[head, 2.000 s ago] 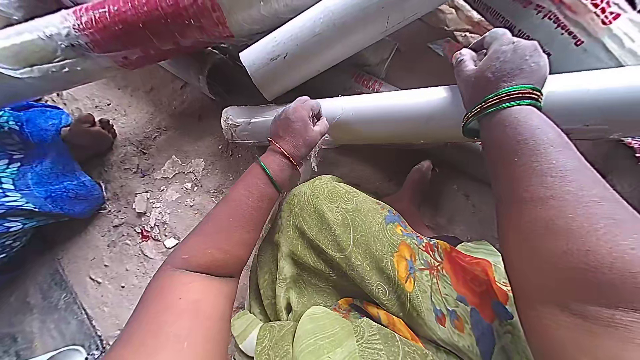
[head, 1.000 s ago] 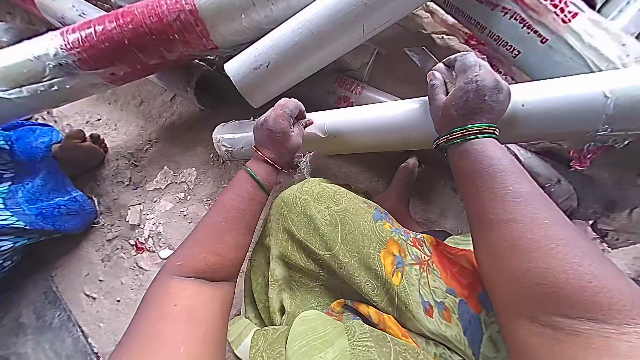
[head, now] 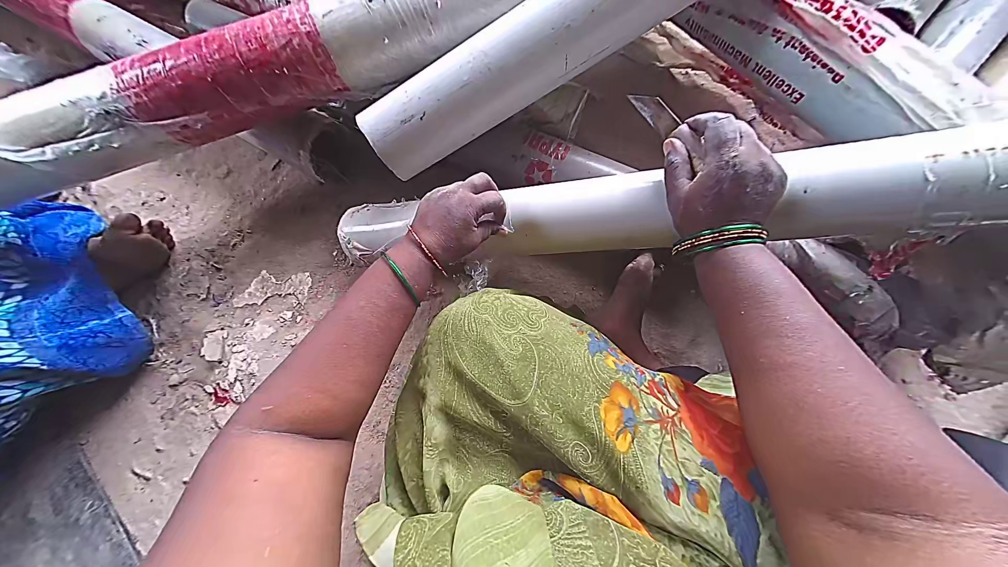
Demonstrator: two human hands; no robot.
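Note:
A whitish plastic pipe (head: 587,213) lies across the view in front of my knees, with clear film wrapped round its left end. My left hand (head: 461,216) is closed on a bit of the clear plastic film (head: 508,224) near that end. Torn film also hangs below this hand. On top of the pipe, farther right, rests my right hand (head: 720,173), dusty and closed round a flat metal blade (head: 655,114) that sticks out to the upper left. The blade's grip is hidden in my fist.
Behind lie several more pipes: one with red film (head: 228,75), a bare grey one (head: 504,79) and a wrapped one bearing print (head: 819,63). A person's foot (head: 130,250) and blue patterned cloth (head: 63,299) are at left. Dusty ground (head: 260,315) holds flakes and scraps.
My right hand has come left along the pipe from its place two seconds ago, and the blade now shows above it. My left hand stays near the pipe's left end.

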